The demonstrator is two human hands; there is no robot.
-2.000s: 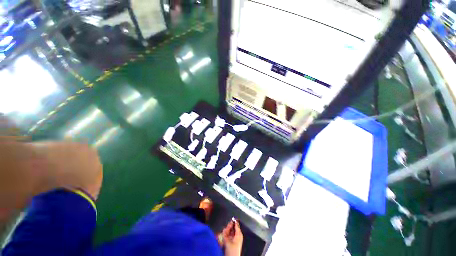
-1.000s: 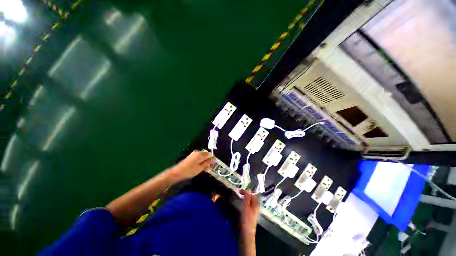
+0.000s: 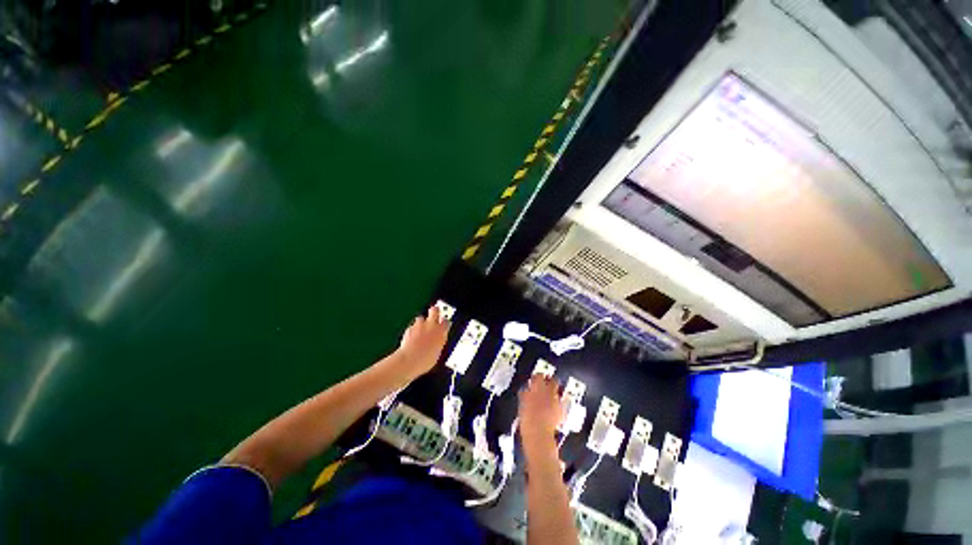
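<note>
A row of upright off-white outlet strips (image 3: 467, 347) stands on the black bench, several with a white power adapter (image 3: 498, 372) and bundled cord. My left hand (image 3: 424, 343) is on the leftmost strip, its fingers over the adapter there. My right hand (image 3: 541, 401) is over a strip near the middle of the row, covering the adapter there. The plug contact under both hands is hidden. Pale green-white test boards (image 3: 424, 433) lie along the bench's front edge, with thin white leads across them. Another white adapter (image 3: 516, 331) with a cord lies behind the row.
The beige tester (image 3: 613, 279) stands behind the bench, with a bright monitor (image 3: 789, 202) above it. A blue tray (image 3: 807, 426) and a white sheet (image 3: 709, 492) are at the right. Green floor with yellow-black tape (image 3: 509, 192) is at the left.
Both hands have moved from the test boards back to the outlet strips. The leftmost adapter's lead now hangs off the board's left end. The view has shifted, showing more monitor.
</note>
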